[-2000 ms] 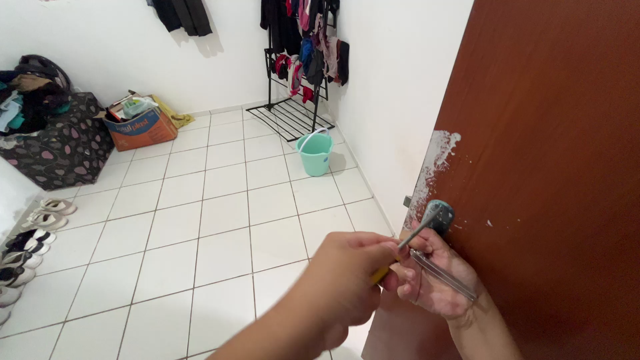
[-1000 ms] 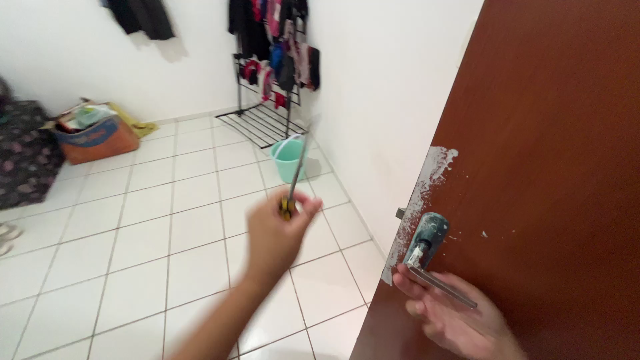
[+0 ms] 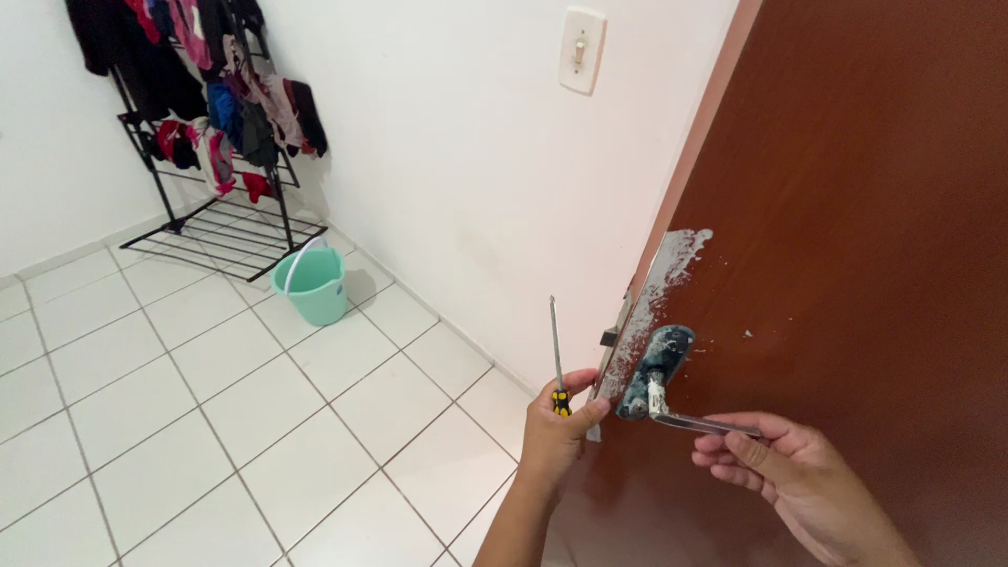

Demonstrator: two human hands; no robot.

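Observation:
My left hand [image 3: 561,425] holds a screwdriver [image 3: 557,346] with a yellow and black grip, its shaft pointing up, while thumb and finger touch the edge of the brown wooden door [image 3: 827,260]. My right hand [image 3: 780,465] grips the free end of the metal lever door handle [image 3: 693,424]. The lever joins a dark, paint-smeared backplate [image 3: 661,366] on the door. Beside the plate, a strip of whitish filler or paint [image 3: 669,264] runs along the door edge. A latch bolt [image 3: 609,337] sticks out from that edge.
Behind the door edge is a white wall with a light switch [image 3: 579,51]. A mint-green bucket [image 3: 319,295] stands on the tiled floor [image 3: 315,449], beside a black drying rack [image 3: 228,264] hung with clothes.
My left hand has moved with the screwdriver from over the floor to the door edge. My right hand stays at the lever. The view has shifted toward the door.

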